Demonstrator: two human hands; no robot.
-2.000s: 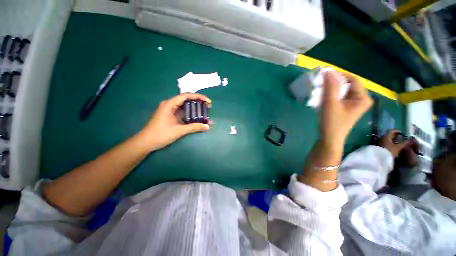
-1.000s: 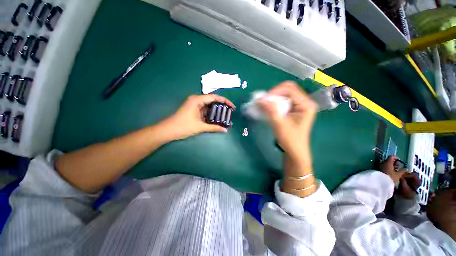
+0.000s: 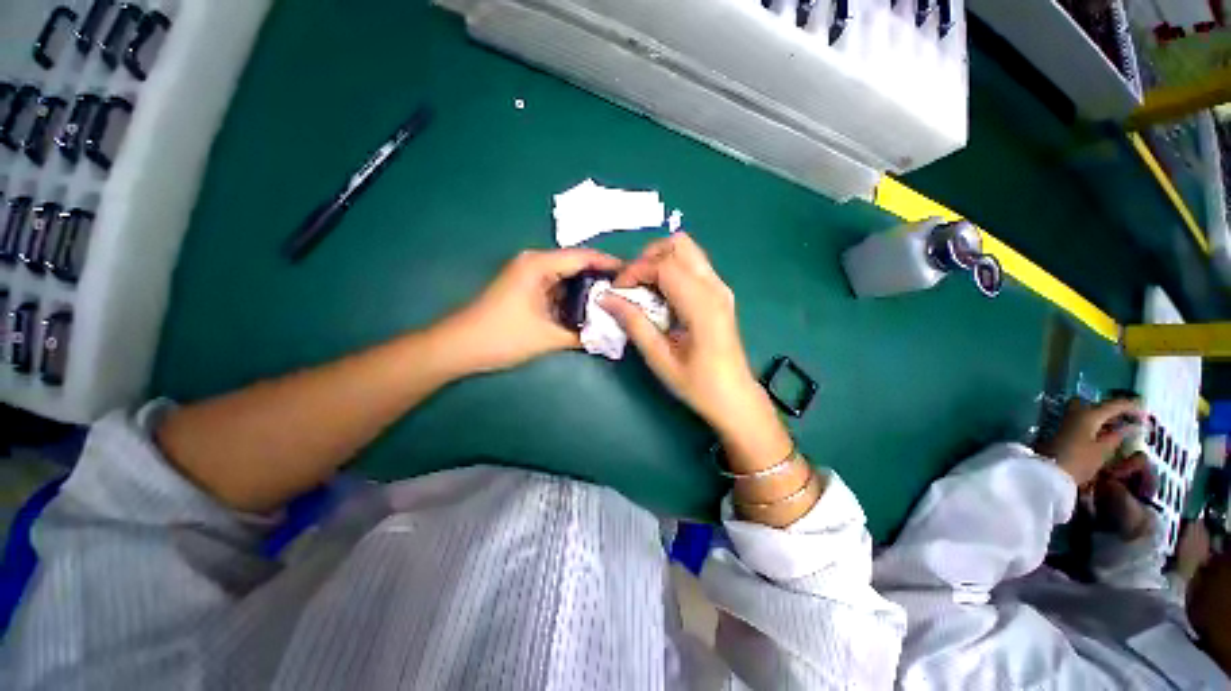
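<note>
My left hand [image 3: 520, 313] holds a small stack of black frames [image 3: 572, 300] at the centre of the green mat. My right hand [image 3: 691, 324] is shut on a crumpled white wiping cloth [image 3: 605, 328] and presses it against the right side of the stack. The cloth and fingers hide most of the frames. One loose black frame [image 3: 790, 388] lies flat on the mat, right of my right wrist.
A solvent bottle [image 3: 898, 261] stands by the yellow tape. A white scrap [image 3: 608, 213] and a marker pen [image 3: 358, 185] lie ahead and left. Foam trays [image 3: 176, 230] with black parts are at left and ahead [image 3: 756, 122]. A neighbour's hands [image 3: 1100, 439] work at right.
My right hand has moved left from over the bottle area to the stack, and the cloth now touches the frames. The bottle and loose frame are uncovered. The view has shifted right.
</note>
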